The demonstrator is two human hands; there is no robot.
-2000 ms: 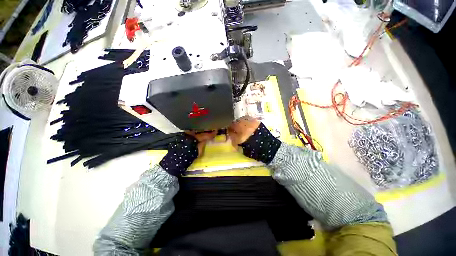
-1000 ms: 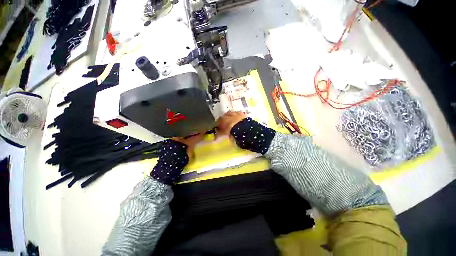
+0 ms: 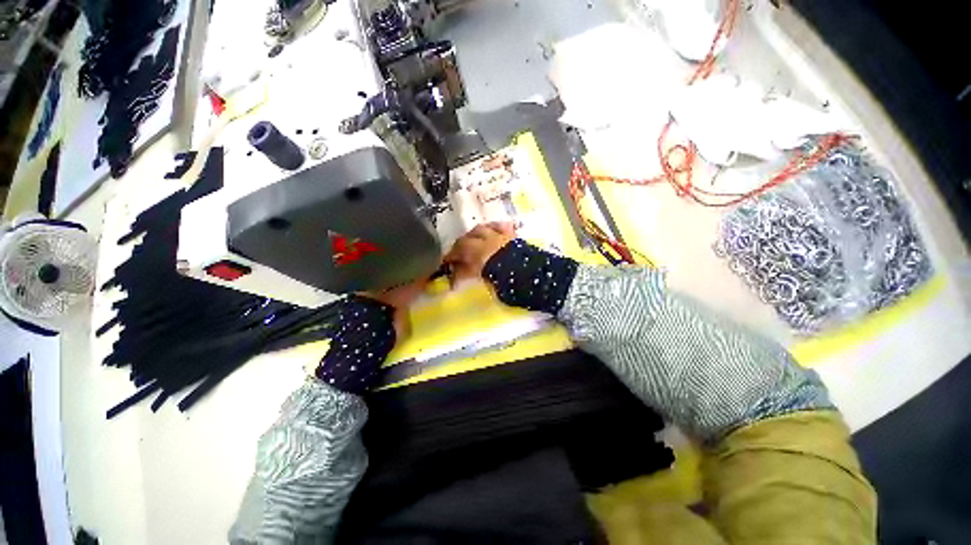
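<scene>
The white sewing machine with its dark grey head cover [image 3: 335, 229] stands before me. My left hand [image 3: 396, 302] is at the lower edge of the head, mostly hidden by the cover and a dotted black cuff. My right hand [image 3: 479, 249] is just right of the head, fingers bent together around a small dark piece, likely a strap end. The needle area is hidden under the cover. A block of black straps [image 3: 479, 410] lies nearest my body. Finished black straps [image 3: 202, 309] fan out left of the machine, some with silver rings.
A clear bag of silver rings [image 3: 825, 240] lies at the right. Red-orange cord [image 3: 681, 170] tangles beside it. A printed sheet [image 3: 498, 192] lies right of the head. A pale strip [image 3: 468, 353] crosses the yellow surface. A white fan [image 3: 48, 274] stands far left.
The view has turned, so the machine and both hands appear further left. The hands stay close together at the head's lower edge. The strap block and ring bag look unchanged.
</scene>
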